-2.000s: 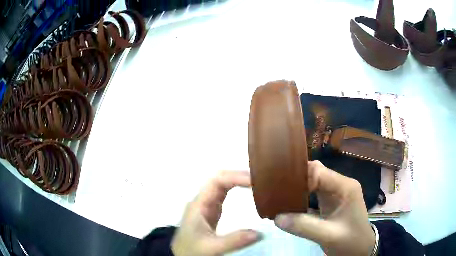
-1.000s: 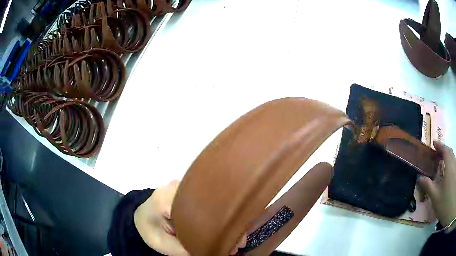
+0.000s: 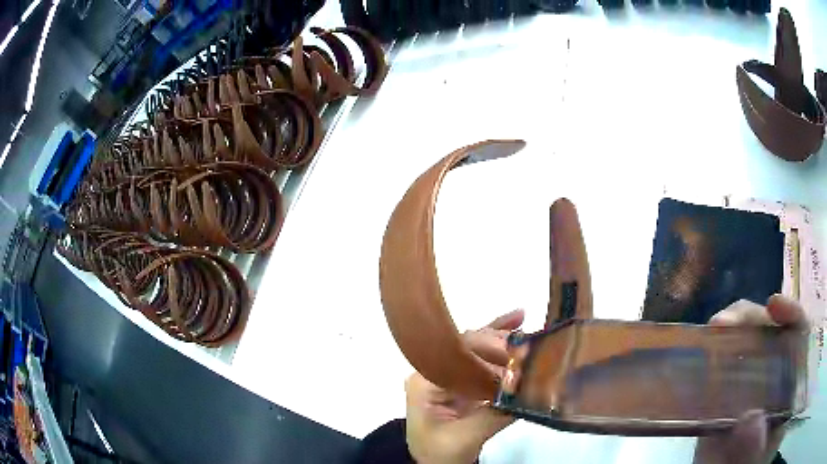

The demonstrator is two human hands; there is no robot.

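My left hand (image 3: 453,408) holds a brown C-shaped leather strap (image 3: 413,272) by its lower curve, its tapered ends pointing up and away. A short dark lining patch (image 3: 569,299) shows on the inner face of its right arm. My right hand (image 3: 757,317) grips the clear, brown-stained roller box (image 3: 671,376) by its right end. The box's narrow left end is at the strap's lower edge, beside my left fingers. The box hides part of the strap and of my right hand. The exact contact at the roller is hard to see.
The black rest pad (image 3: 716,258) with rusty smears lies on a printed sheet (image 3: 805,227) at the right. Rows of brown straps (image 3: 209,208) stand at the left. Another brown strap (image 3: 784,118) is at the upper right. Dark straps (image 3: 544,7) line the far edge.
My right hand has lifted the roller box off the black pad and brought it left to the strap. My left hand has turned the strap so its opening faces away.
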